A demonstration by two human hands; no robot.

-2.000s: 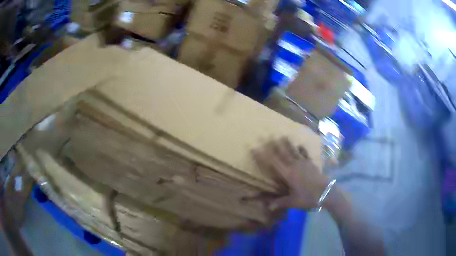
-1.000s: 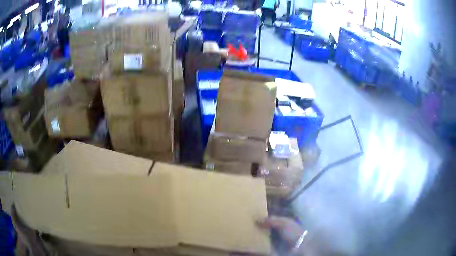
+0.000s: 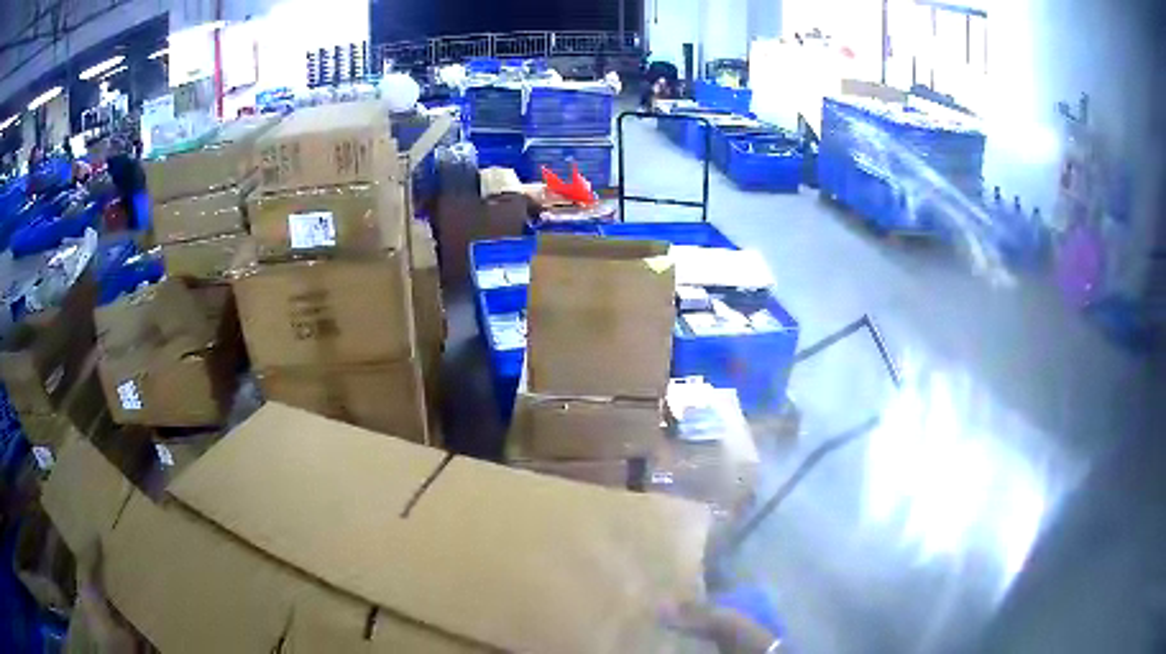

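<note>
A large brown carton (image 3: 435, 537), partly folded with long flaps and dark slots, spans the lower left and middle of the view, right in front of me. Its near side runs out of the bottom edge. My right hand (image 3: 726, 629) is at the carton's lower right end, blurred and cut off by the bottom edge, with its fingers against the cardboard. My left hand cannot be made out; the carton's left end is dark and cut off.
Stacked closed cartons (image 3: 326, 307) stand beyond at the left. An open carton (image 3: 598, 319) stands ahead, beside blue crates (image 3: 735, 364) holding white items. A trolley handle (image 3: 818, 441) angles over the grey floor at the right. Wrapped blue crates (image 3: 895, 166) stand farther back.
The view has risen and steadied from the stack of flattened cartons to the room ahead. The carton is now in front, its flaps spread at an angle. My left hand has dropped from sight.
</note>
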